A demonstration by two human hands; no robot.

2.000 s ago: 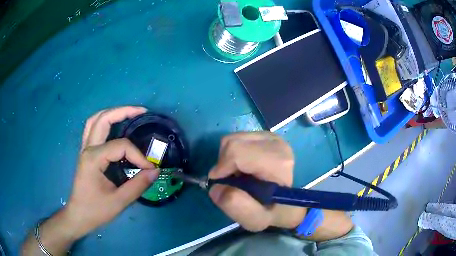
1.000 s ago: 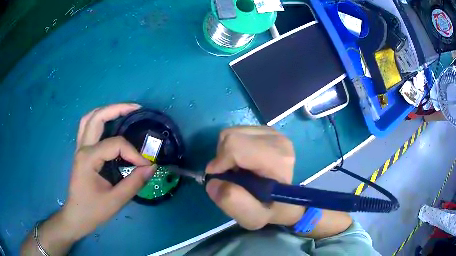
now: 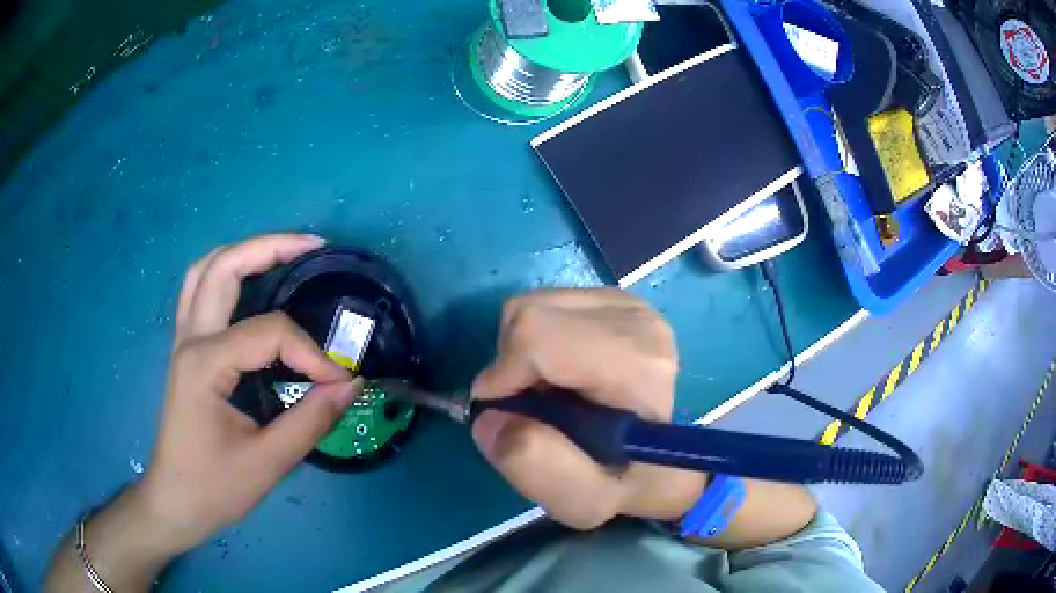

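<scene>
A round black housing (image 3: 396, 304) lies on the teal mat, with a green circuit board (image 3: 368, 430) in its near part and a small silver-white block (image 3: 350, 335) with a yellow edge beside the board. My left hand (image 3: 237, 394) reaches over the housing's left side; its thumb and forefinger are pinched at the board's upper edge. What they pinch is too small to tell. My right hand (image 3: 579, 400) is shut on a dark blue soldering iron (image 3: 741, 453). The iron's metal tip reaches the board near my left fingertips; exact contact cannot be told.
A green solder wire spool (image 3: 535, 72), a black panel (image 3: 672, 168) over a cabled phone (image 3: 759, 232), and a blue tray (image 3: 880, 285) with a yellow sponge (image 3: 900, 155) stand beyond. The iron's cord loops at right. A white fan (image 3: 1034, 214) is at the far right.
The iron and my right hand have shifted slightly left, its tip closer to my left fingertips. My left hand stays pinched at the board. The whole view has shifted slightly.
</scene>
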